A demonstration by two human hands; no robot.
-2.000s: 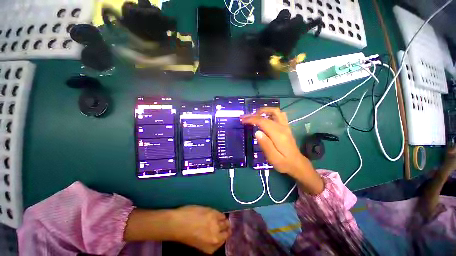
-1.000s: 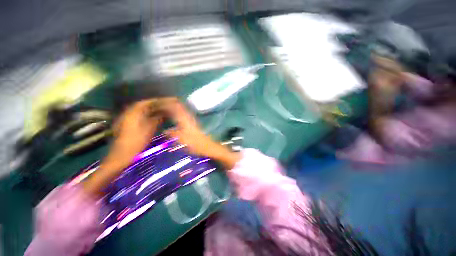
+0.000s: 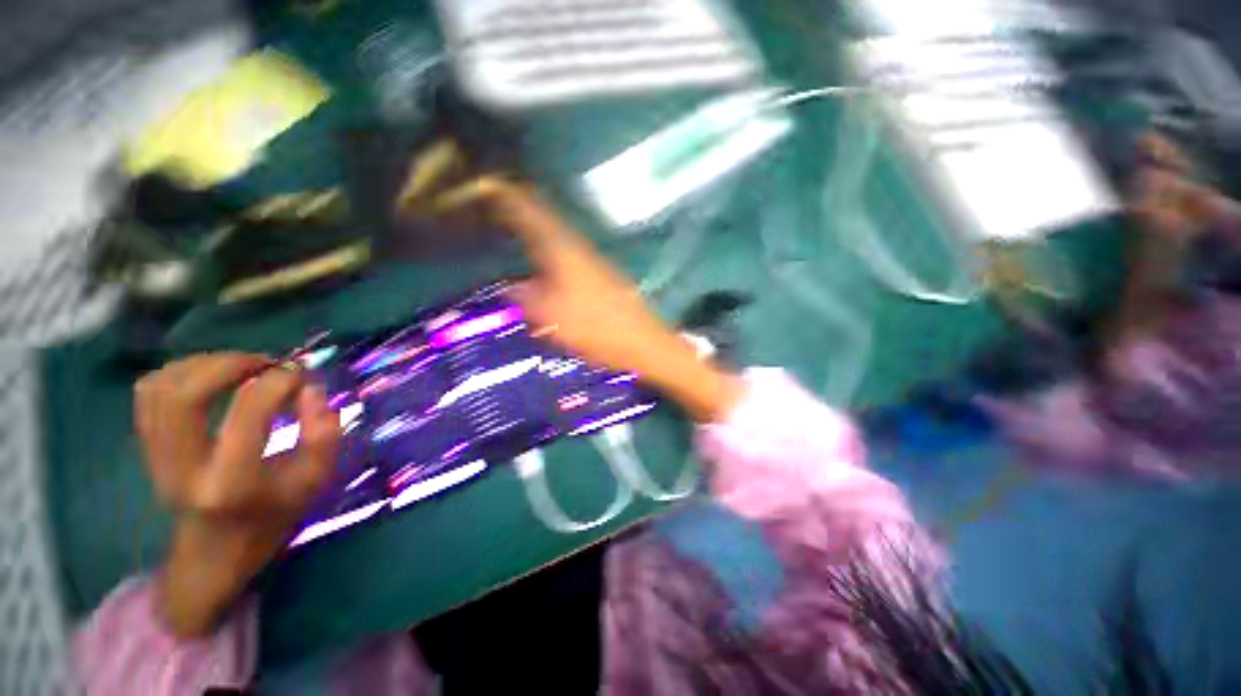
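A row of phones [image 3: 476, 394] with lit purple screens lies on the green mat, blurred by motion. My left hand [image 3: 238, 435] is over the left end of the row with its fingers bent; a thin dark line with a small bright spot shows at its fingertips, too blurred to name. My right hand [image 3: 578, 292] reaches over the right end of the row towards black pieces with yellow strips [image 3: 442, 184]. Its fingertips are blurred against them, and whether they hold anything cannot be told.
White power strip [image 3: 687, 157] lies behind right, with white cables beside it. Perforated white trays [image 3: 599, 48] stand at the back, right and left. A yellow sheet [image 3: 225, 116] is at back left. Another person's pink sleeve [image 3: 1170, 367] shows at right.
The view has turned and blurred. My hands, close together above the phones one second ago, are now apart: the left over the row's left end, the right at the black pieces.
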